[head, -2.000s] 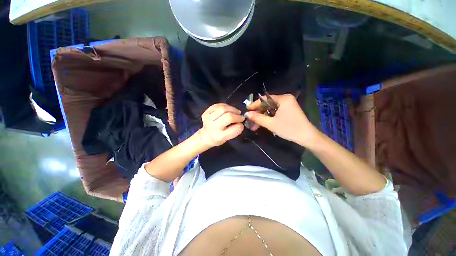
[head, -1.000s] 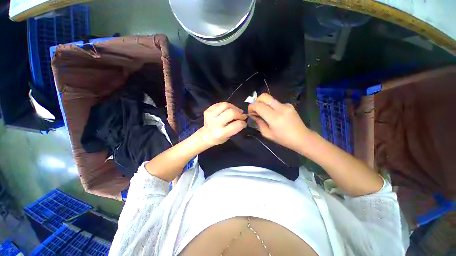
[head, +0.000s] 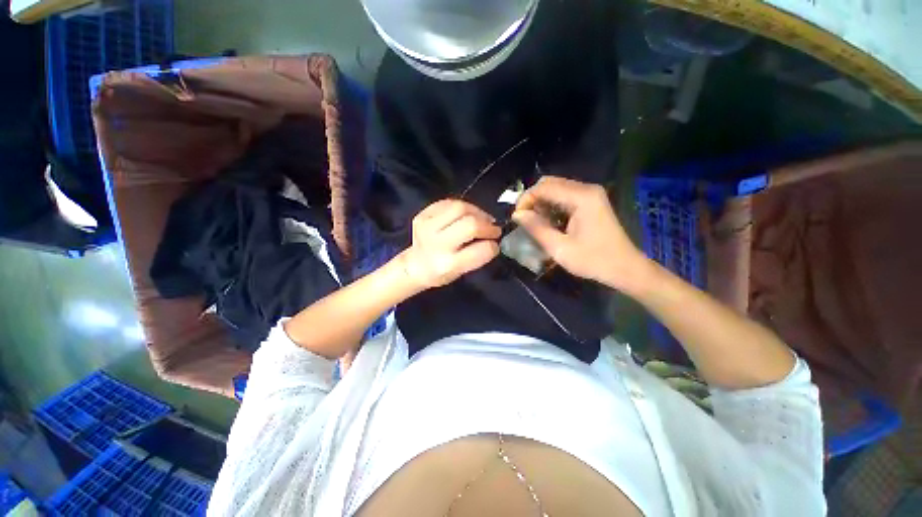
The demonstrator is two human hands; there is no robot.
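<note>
A large black garment (head: 485, 126) lies over my lap and up to the silver machine arm (head: 455, 35). My left hand (head: 453, 242) pinches the black cloth near its middle. My right hand (head: 574, 230) is beside it, fingertips close together on the cloth; a dark thing, perhaps the snips, shows partly under its fingers. A small white label (head: 512, 195) stands at the right fingertips. A greyish-white cloth patch (head: 526, 250) shows between and below the hands. Thin pale threads lie above and below the hands on the black cloth.
A brown-lined blue crate (head: 131, 217) with black garments (head: 238, 242) stands at the left. Another brown-lined crate (head: 839, 242) stands at the right. The white table edge (head: 809, 40) curves across the top right. Blue crates (head: 101, 409) stand at the lower left.
My right hand has turned and shifted slightly, and more of the greyish-white patch shows below it. My left hand keeps its pinch. The view has shifted a little.
</note>
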